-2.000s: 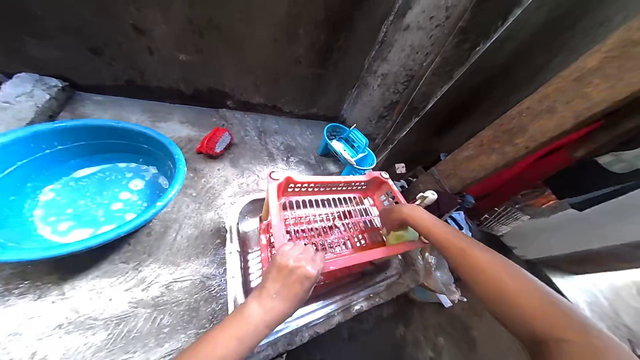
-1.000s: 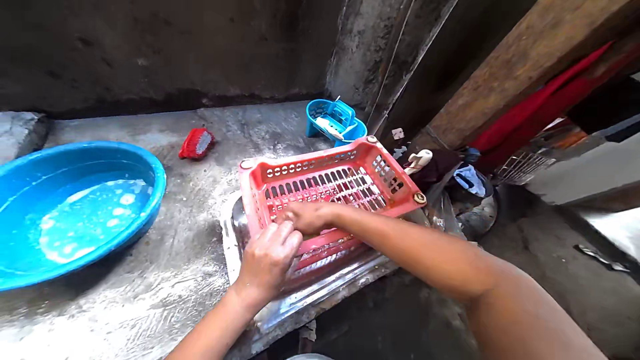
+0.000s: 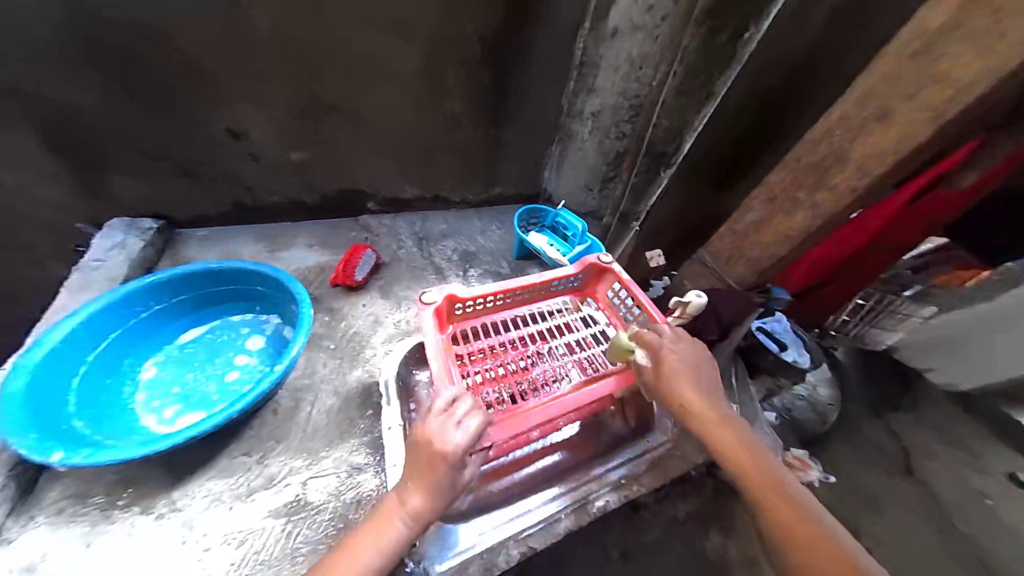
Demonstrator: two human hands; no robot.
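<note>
A pink slatted plastic basket (image 3: 520, 420) is tilted over a stainless steel sink basin (image 3: 552, 480). My left hand (image 3: 448, 440) grips the basket's near left corner. At the basket's right end, my right hand (image 3: 680, 368) holds a pale yellow-green sponge (image 3: 622, 347) against the inside, close to the rim. The basket's slatted bottom looks wet. Part of the sink is hidden beneath the basket and my left hand.
On the left stands a blue plastic basin (image 3: 288, 352) with sudsy water. Behind are a red scrub brush (image 3: 355, 266) and a small blue caddy (image 3: 560, 232). A faucet (image 3: 688, 304) and a concrete post (image 3: 616, 104) stand right of them.
My right hand has moved from beside my left hand at the basket's near left side to its right end, where the sponge now shows. My left hand still holds the basket.
</note>
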